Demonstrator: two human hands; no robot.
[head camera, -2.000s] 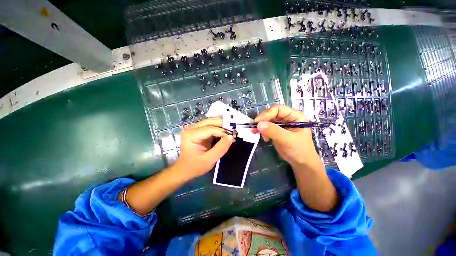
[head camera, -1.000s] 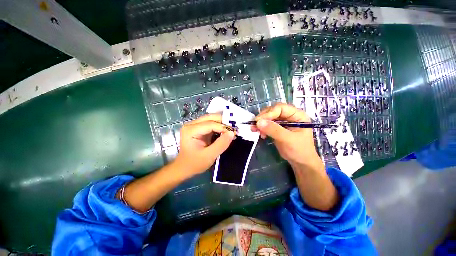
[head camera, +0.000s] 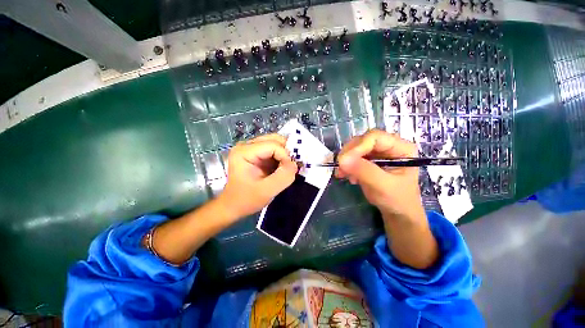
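My left hand (head camera: 260, 170) is closed with thumb and forefinger pinched at the left edge of a white adhesive sheet (head camera: 314, 148). The sheet has a large black block at its lower end and tiny dark squares near its top. A tiny dark part seems to be at the fingertips, too small to tell. My right hand (head camera: 378, 168) holds dark tweezers (head camera: 404, 163) level, their tip pointing left at the left fingertips over the sheet. The sheet is above a clear working tray (head camera: 211, 107) with rows of small dark components.
A clear tray full of dark components (head camera: 487, 132) stands at the right, with white strips (head camera: 457, 204) among its parts. A white rail (head camera: 83, 79) crosses behind, beside a pale metal post (head camera: 96, 35). Another clear gridded tray (head camera: 571, 73) is at the far right.
The sheet has turned, its black end swinging left and down. My left hand has shifted slightly left and my right hand slightly right. The trays appear slightly higher in view.
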